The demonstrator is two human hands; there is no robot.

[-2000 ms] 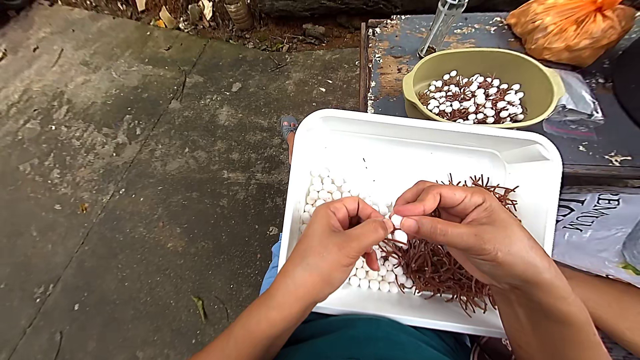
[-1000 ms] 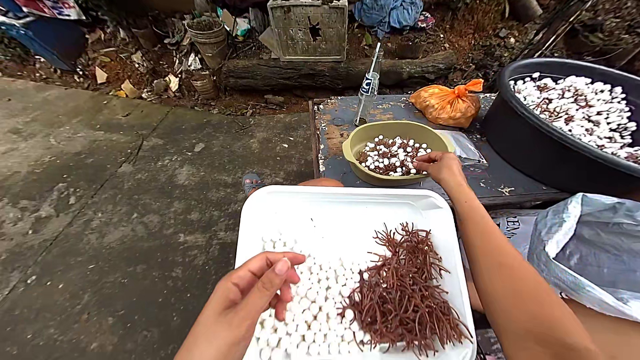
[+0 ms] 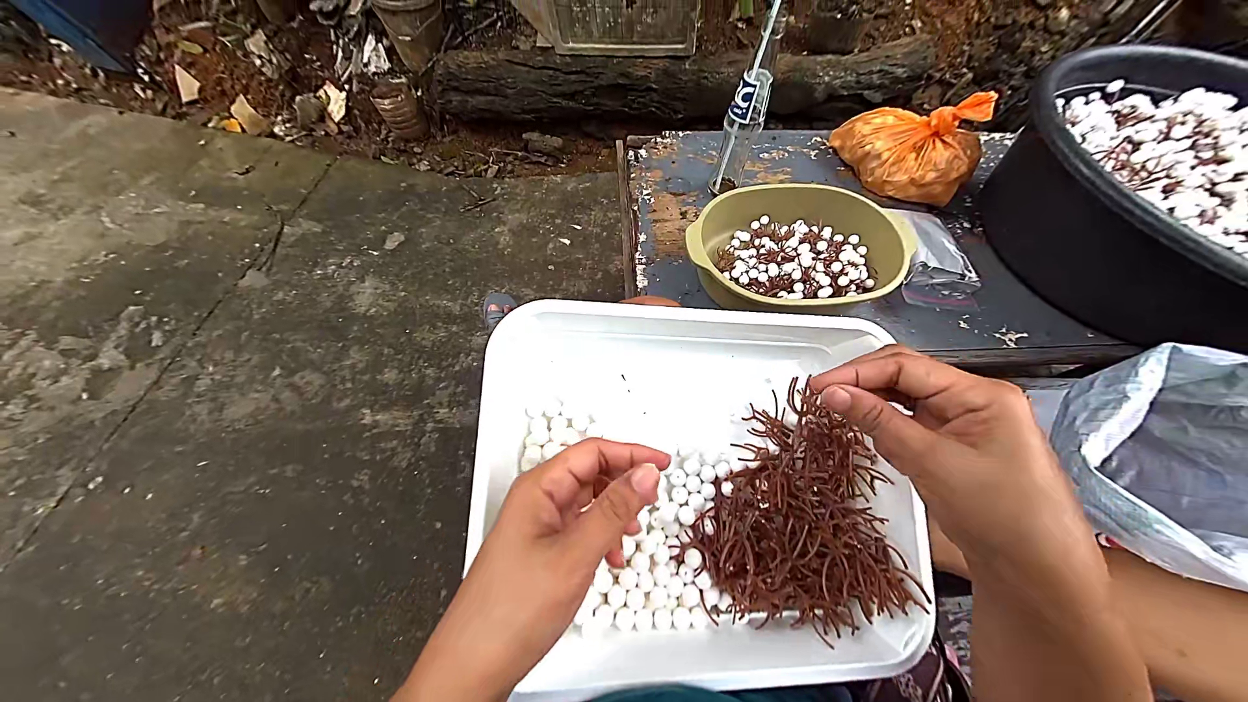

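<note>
A white plastic tray [image 3: 682, 673] lies across my lap with small white balls [image 3: 648, 590] on its left and middle and a heap of short brown stems [image 3: 799, 536] on its right. My left hand [image 3: 585, 517] hovers over the balls, thumb and forefinger close together; whether something small sits between them I cannot tell. At the top of the stem heap, my right hand [image 3: 936, 419] has thumb and forefinger at a stem's tip; a firm hold is not clear. Beyond the tray, an olive-green oval bowl [image 3: 704, 263] holds brown stems with white balls.
A dark worn table [image 3: 1024, 327] bears the bowl, a glass bottle with a straw [image 3: 746, 112], a tied orange plastic bag [image 3: 907, 151] and a clear plastic bag [image 3: 941, 258]. A large black tub [image 3: 1082, 244] of white balls and stems stands right, above an opened woven sack [image 3: 1111, 478].
My right hand has come back from the olive-green bowl to the stem heap. Two seconds ago both hands were together over the tray with a white ball at the fingers.
</note>
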